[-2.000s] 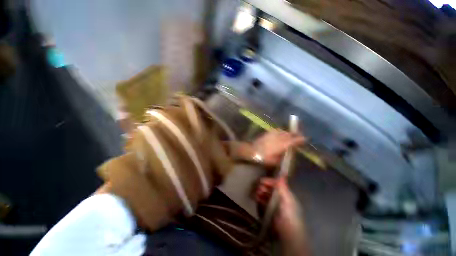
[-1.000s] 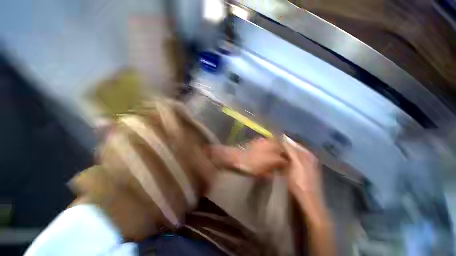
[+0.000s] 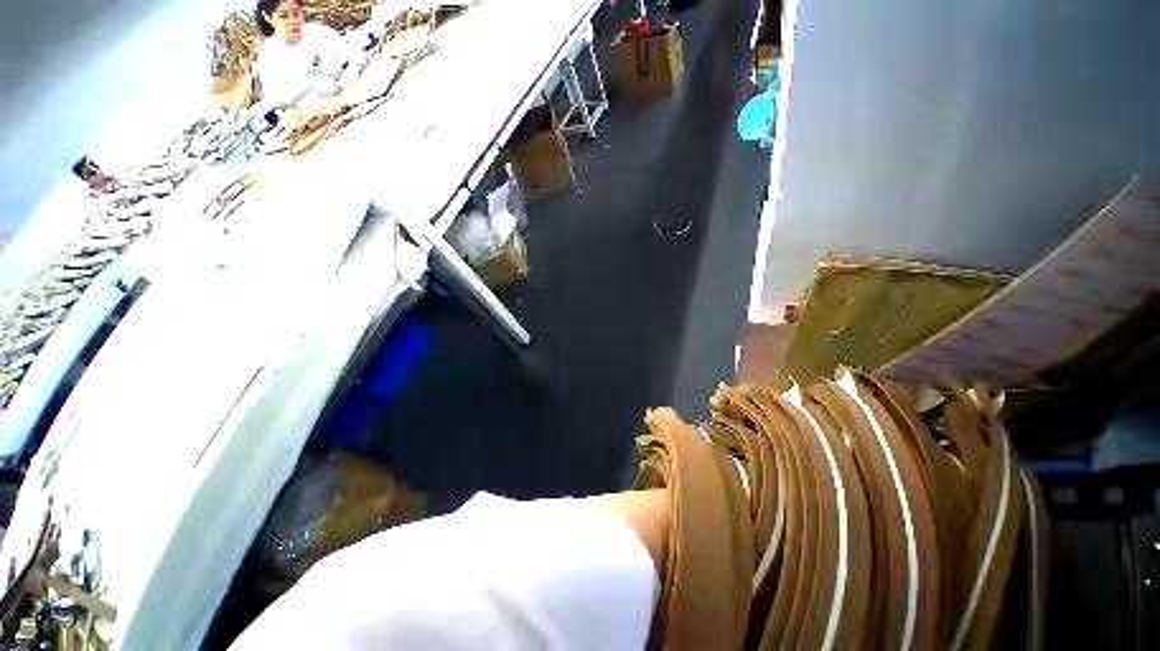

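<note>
A thick bundle of brown straps point(image 3: 808, 509), some with a thin white line along them, hangs in loops over my left forearm at the lower right. My white sleeve and a short piece of bare forearm show to the left of the bundle. My left hand is hidden behind the bundle or past the picture's edge. My right hand is not in the picture. The work plate and its bar cannot be made out.
Cardboard point(image 3: 878, 312) and a pale printed sheet point(image 3: 1043, 299) stand beyond the bundle. A long white table point(image 3: 318, 229) bears strap piles; a person in white sits behind it. Cartons point(image 3: 646, 61) and a blue bin point(image 3: 382, 375) stand on the dark floor.
The view has swung left, away from the machine to the aisle and white table. Both hands, earlier together at the plate, have left the picture. The bundle now lies at the lower right.
</note>
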